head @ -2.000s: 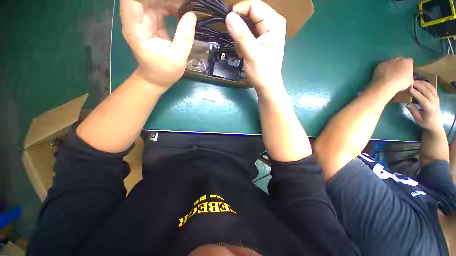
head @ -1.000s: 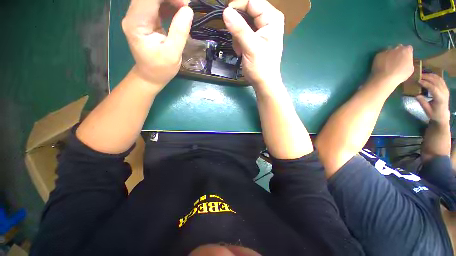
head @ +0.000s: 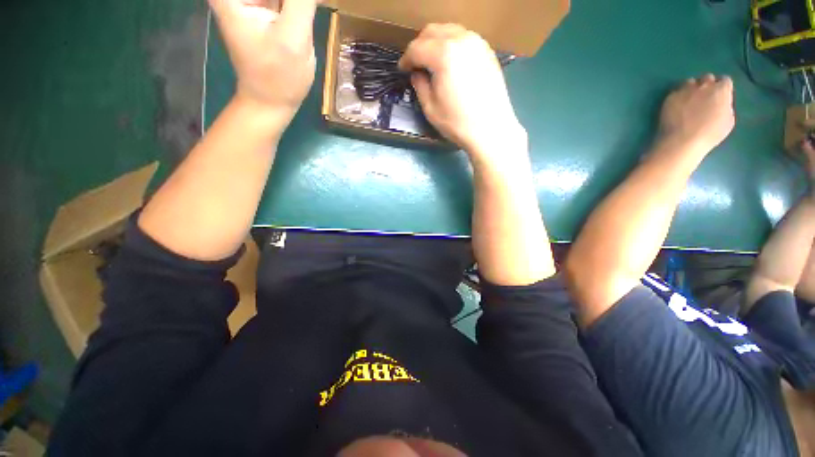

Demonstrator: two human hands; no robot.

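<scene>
The brown product box [head: 331, 76] lies open on the table with its lid spread at the back. A coiled black cable [head: 369, 71] lies inside, over a shiny clear accessory bag [head: 350, 104] at the left. A dark grey and black item [head: 404, 119] shows beside the bag, partly covered. My right hand [head: 460, 80] is over the right part of the box, its fingers closed on the cable's right end. My left hand [head: 273, 40] is raised left of the box, cut off by the top edge, with no object visible in it.
The green table [head: 375, 192] has its front edge before me. An open supply carton [head: 71, 290] stands below at the left. At the right are a co-worker's forearm and fist [head: 697, 116], a second hand at a small box [head: 798, 128], and a yellow-and-black device [head: 786, 34].
The cable has gone from between my raised hands down into the box. My left hand has let go and moved left. The co-worker's small box has moved right.
</scene>
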